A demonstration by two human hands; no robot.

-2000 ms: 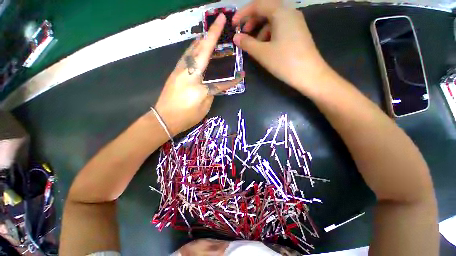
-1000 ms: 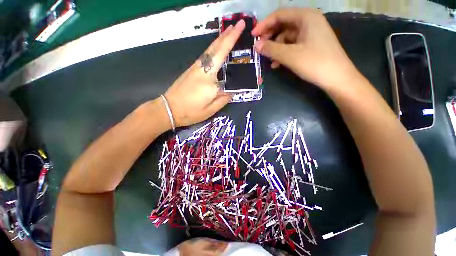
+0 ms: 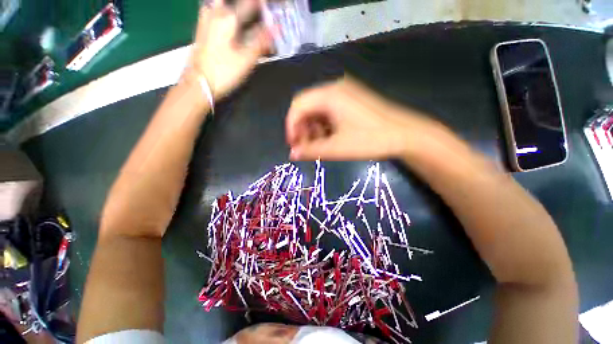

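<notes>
My left hand [image 3: 227, 48] is at the top edge, partly cut off, over the white rail. Its fingers hold a blurred whitish keypad phone assembly [image 3: 289, 25] near the rail. My right hand [image 3: 329, 124] is curled and blurred just above the far edge of the pile; whether its fingertips hold anything cannot be told. The loose pile of thin strip parts [image 3: 302, 255], white, silver and red, lies on the dark tabletop near me. A single strip [image 3: 452, 308] lies apart at the pile's right.
A smartphone [image 3: 531, 104] lies at right. Phone units [image 3: 601, 144] show at the right edge, and others [image 3: 95, 37] on the green belt at upper left. The worn white rail [image 3: 363, 23] borders the belt. Cables [image 3: 50, 269] are at lower left.
My left hand has moved up and left with the phone assembly, away from my right hand. My right hand has left the phone's edge and come down toward the pile.
</notes>
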